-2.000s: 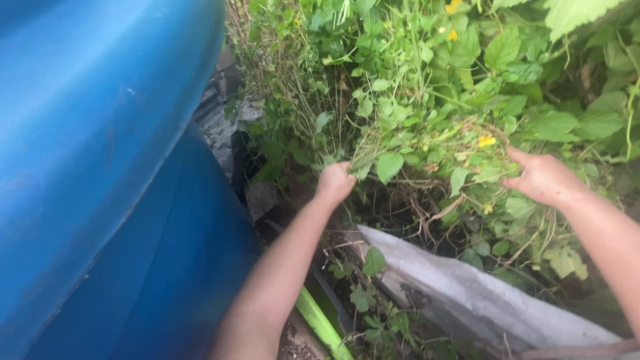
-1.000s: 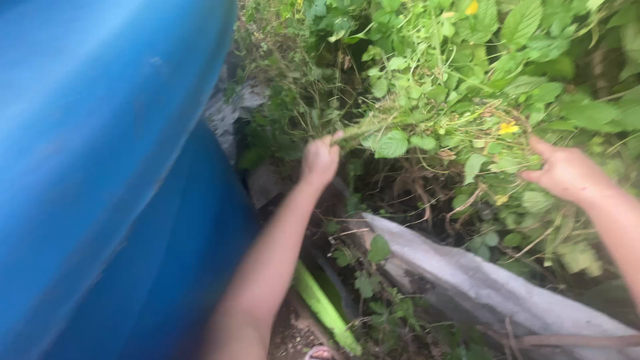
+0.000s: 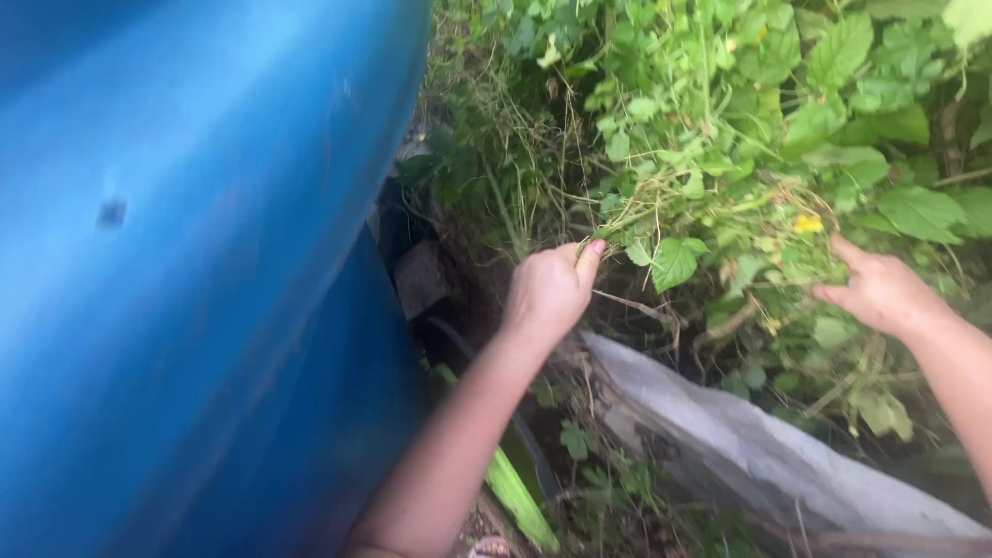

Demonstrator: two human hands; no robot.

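Near the middle of the head view my left hand [image 3: 552, 291] is closed around one end of a bundle of green vines [image 3: 682, 205], thumb on top. The bundle runs rightward, with thin stems, leaves and a yellow flower [image 3: 808, 224] in it. At its right end is my right hand [image 3: 883, 287], thumb and a finger apart against the vines; its other fingers are partly hidden, and the grip cannot be made out. A broad serrated leaf [image 3: 674, 263] hangs beside my left hand.
A large blue plastic tank [image 3: 194, 271] fills the left side. Below the vines a grey sheet [image 3: 744, 418] slants down to the right. A bright green strip [image 3: 519, 496] lies by my left forearm, and a block [image 3: 421, 279] sits beside the tank. Dense foliage [image 3: 845, 101] rises behind.
Both hands keep their places at the two ends of the vine bundle. The view has shifted somewhat, and more of the block beside the tank shows.
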